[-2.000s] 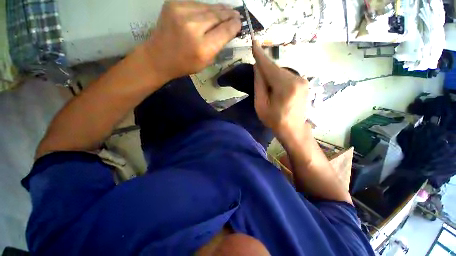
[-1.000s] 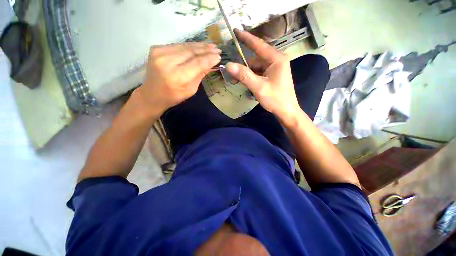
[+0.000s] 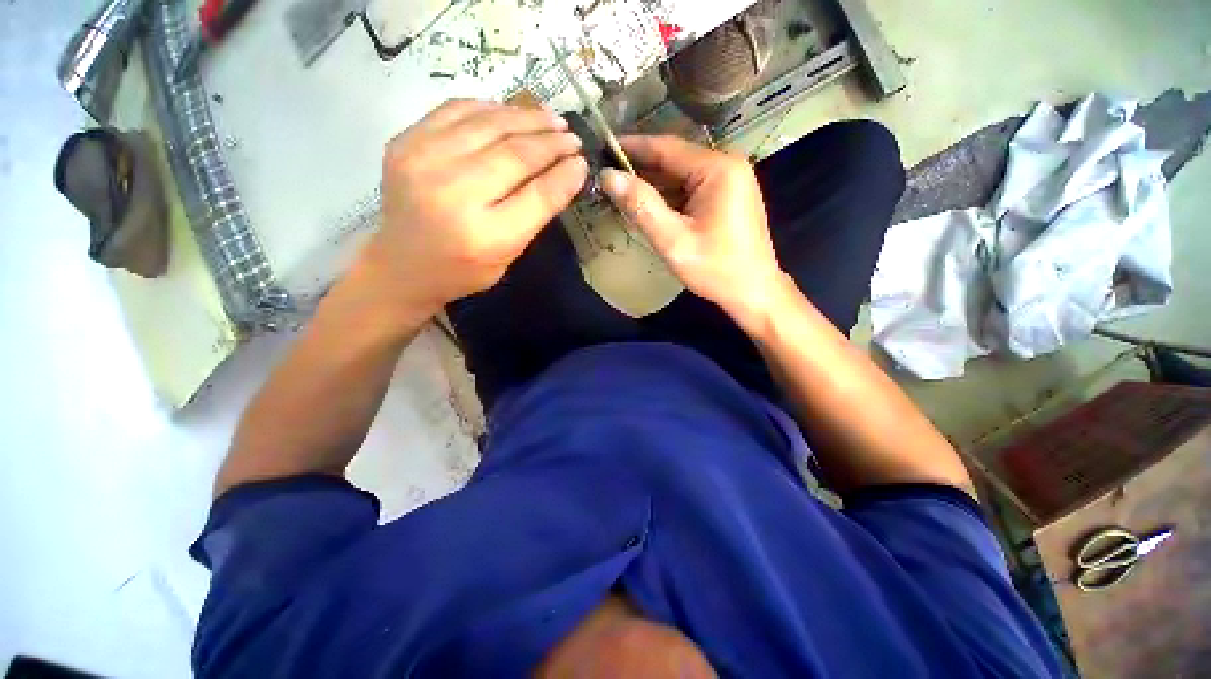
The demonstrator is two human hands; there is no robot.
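My left hand [image 3: 481, 186] is closed on a small dark metal part [image 3: 590, 138], held up over my lap at the table's front edge. The fingers cover most of the part, so its shape cannot be told. My right hand [image 3: 704, 212] holds a slim needle file [image 3: 594, 112] between thumb and fingers. The file points up and to the left, away from me, and lies against or close beside the dark part. The two hands are close together.
A pale table [image 3: 286, 173] bears dark debris. A plaid cloth [image 3: 213, 186] and a brown-grey pouch [image 3: 120, 199] lie left. A red-handled tool [image 3: 223, 16] is upper left. White cloth [image 3: 1023, 252] hangs right. Scissors [image 3: 1116, 557] lie on a box [image 3: 1149, 497] lower right.
The view has swung from the table's right side to its front. Both hands have come down and nearer each other over the lap. The file stays in my right hand.
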